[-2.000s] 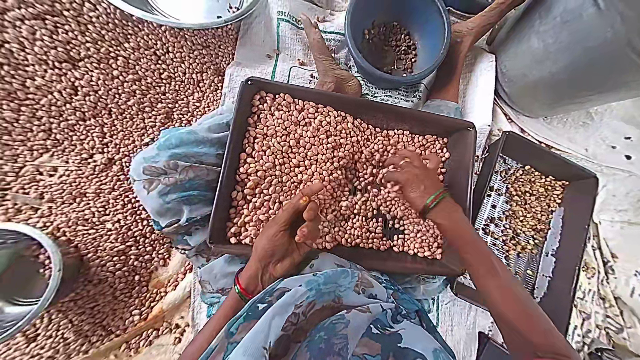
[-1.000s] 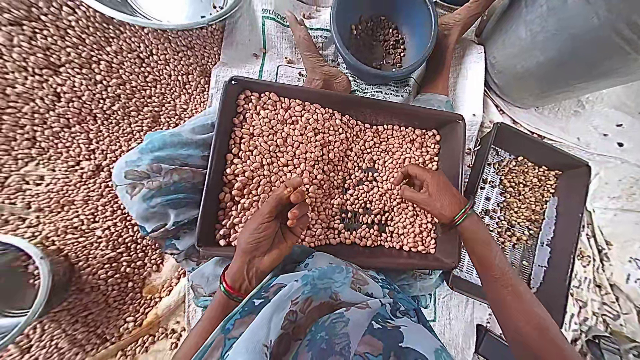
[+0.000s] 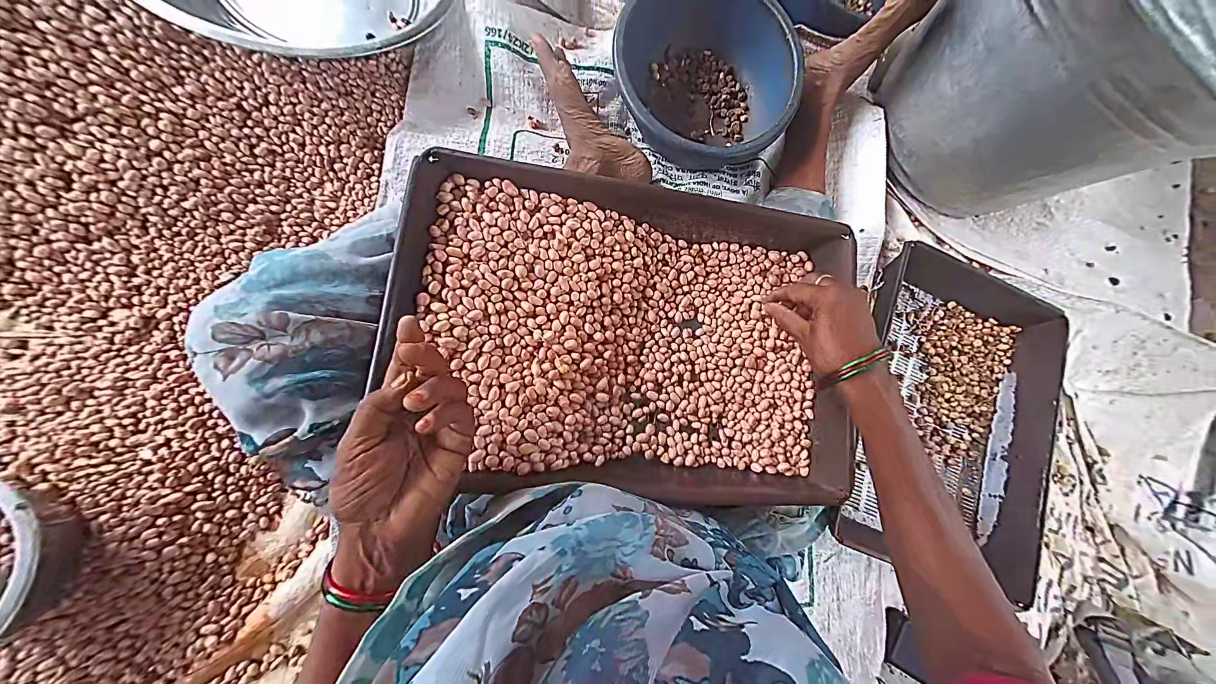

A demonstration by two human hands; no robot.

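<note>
A dark brown rectangular tray point(image 3: 665, 486) lies tilted across my lap, holding a broad layer of pinkish shelled peanuts point(image 3: 551, 313), with small gaps at its lower middle. My left hand point(image 3: 404, 442) is raised palm up over the tray's left edge, its fingers curled; whether something small lies between them I cannot tell. Above the peanuts at the tray's right side is my right hand point(image 3: 825, 321), thumb and fingertips close together and pointing left. Anything pinched there is too small to make out.
A second dark tray point(image 3: 1031, 456) on the right holds brownish kernels on a slotted base. Beyond my lap stands a blue bowl point(image 3: 708, 152) with dark bits, beside a large grey metal container point(image 3: 1035, 104). Heaped peanuts point(image 3: 171, 313) cover the left, with metal vessels at their edges.
My left hand has moved left from over the peanuts to the tray's left edge. My right hand has lifted from among the peanuts, where it was two seconds ago, and gone toward the right rim.
</note>
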